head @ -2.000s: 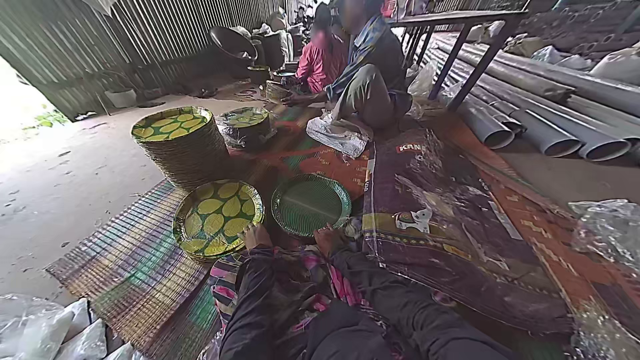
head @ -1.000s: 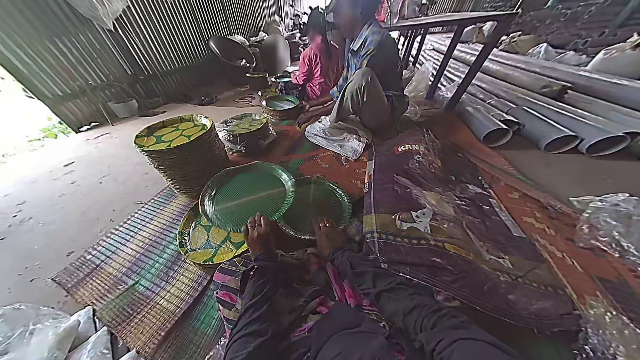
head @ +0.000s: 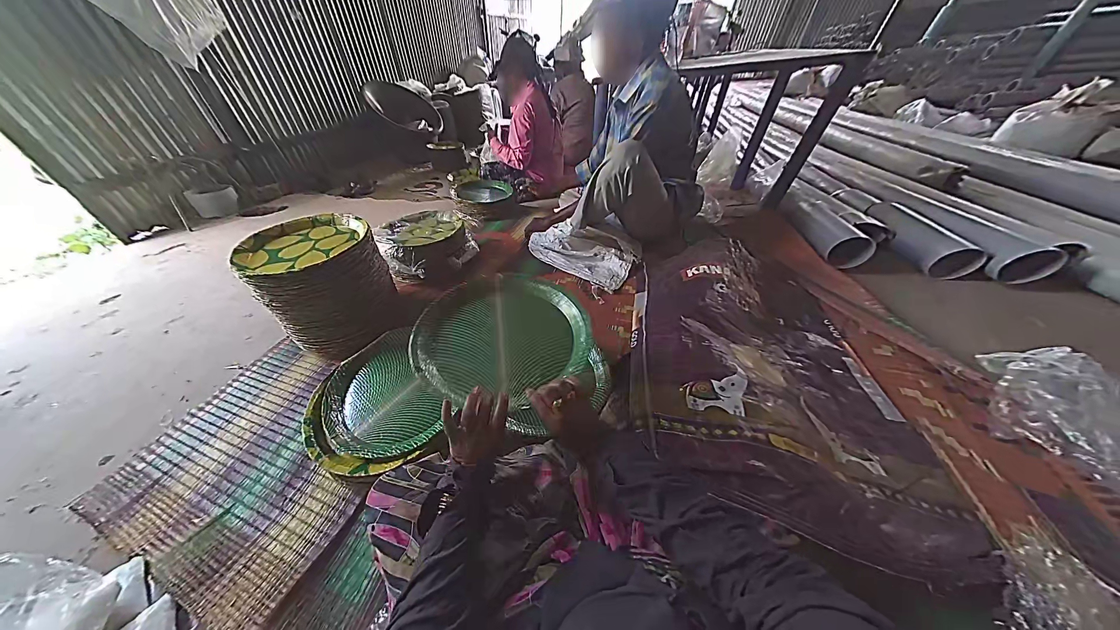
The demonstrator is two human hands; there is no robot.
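Observation:
A round green ribbed plate [head: 503, 337] is raised and tilted in front of me, overlapping other green plate rims at its lower right. My right hand [head: 569, 413] has its fingers bent at the near rim, gripping it. My left hand [head: 475, 427] is against the near left rim with fingers spread; whether it grips is unclear. Left of it, a second green plate [head: 381, 398] lies on yellow-and-green patterned plates [head: 325, 451]. Behind stands a tall stack of patterned plates [head: 315, 289], beside a plastic-wrapped stack [head: 426, 238].
A woven mat [head: 227, 490] spreads at left. A dark printed sack sheet [head: 787, 420] covers the right side. A person [head: 639, 149] sits ahead near a white sack [head: 582, 254]; others sit beyond. Grey pipes [head: 927, 188] and a table [head: 770, 63] are at right.
My left hand held a green plate raised over the patterned stack; a green plate now lies there. Both hands are now at the rim of a raised green plate.

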